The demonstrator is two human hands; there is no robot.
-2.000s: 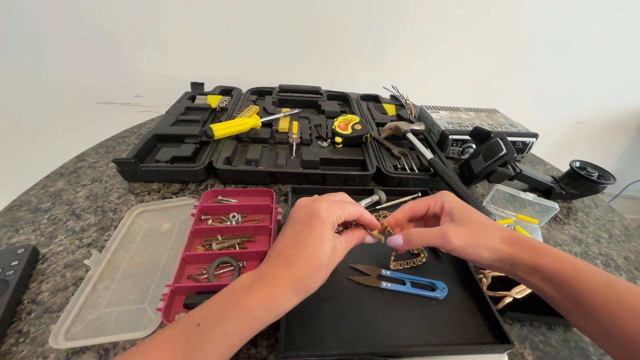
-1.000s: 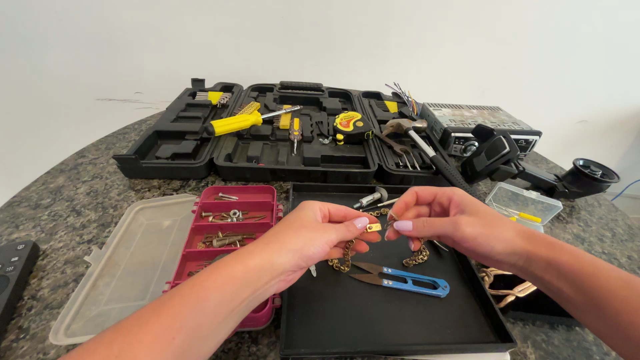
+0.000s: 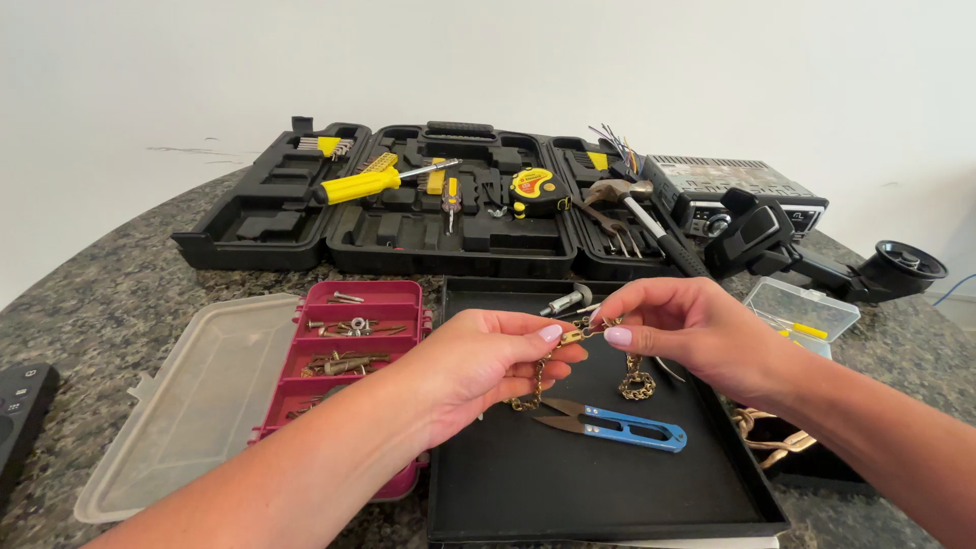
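Between the thumb and fingers of my left hand (image 3: 503, 354) is a gold-coloured clasp (image 3: 572, 336) of a chain. Part of the chain (image 3: 539, 379) hangs from these fingers. My right hand (image 3: 671, 328) pinches the chain's other end by the clasp, where a small ring shows, and a looped length (image 3: 636, 386) dangles below it. Both hands are above a black tray (image 3: 602, 488). Blue-handled thread snips (image 3: 633, 429) lie in the tray under the hands, blades pointing left. A metal bolt (image 3: 566, 300) lies near the tray's back edge.
A maroon compartment box (image 3: 358, 290) of screws stands left, its clear lid (image 3: 191, 396) folded out. Behind are an open black tool case (image 3: 450, 263), a claw hammer (image 3: 656, 225), a car stereo (image 3: 732, 183) and a phone mount (image 3: 823, 267). A small clear box (image 3: 808, 305) stands right.
Since two seconds ago, the hands have moved slightly apart. The clasp now shows between them, and chain hangs under both hands. The snips stay in the tray.
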